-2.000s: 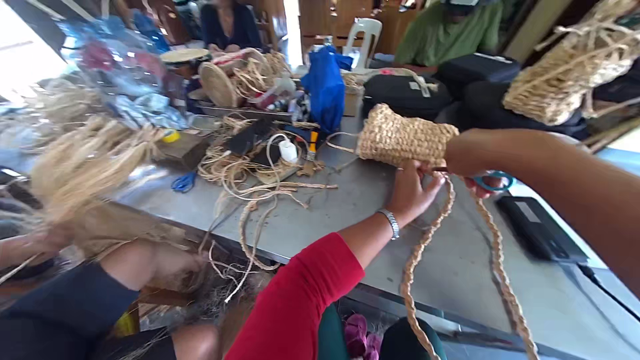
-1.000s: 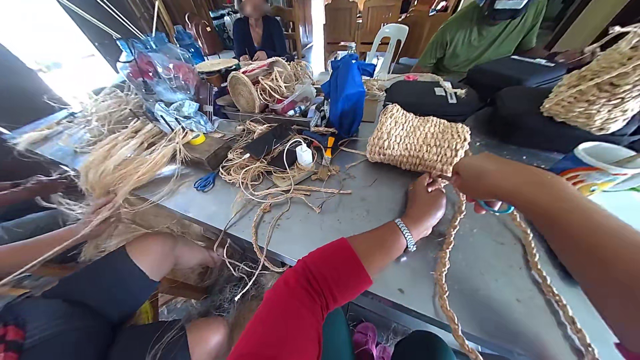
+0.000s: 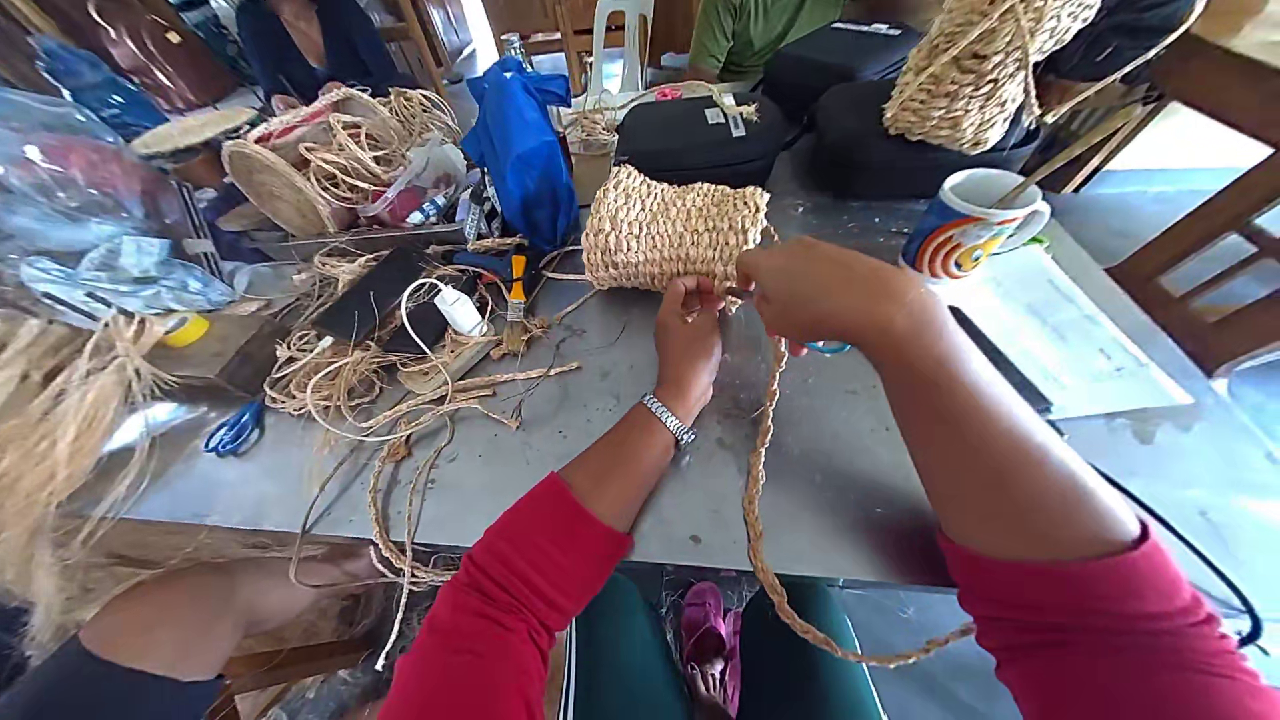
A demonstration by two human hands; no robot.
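Observation:
A small woven natural-fibre bag (image 3: 675, 230) lies on its side on the metal table. At its lower right corner my left hand (image 3: 692, 335) pinches the edge between thumb and fingers. My right hand (image 3: 825, 295) holds scissors, whose blue handle (image 3: 828, 348) shows under the fingers; the blades are mostly hidden at that corner. A braided fibre strap (image 3: 757, 500) hangs from beside my right hand over the table edge and curves toward my right sleeve.
Left on the table lie blue-handled scissors (image 3: 234, 430), fibre cords (image 3: 400, 400), a white adapter (image 3: 460, 310) and a blue bag (image 3: 520, 150). Black cases (image 3: 700, 140), a larger woven bag (image 3: 960, 80), a mug (image 3: 965, 235) and paper (image 3: 1080, 340) are beyond and right. People sit around.
The view has shifted, bringing the mug and paper into fuller sight at right. Both hands stay at the small bag's corner.

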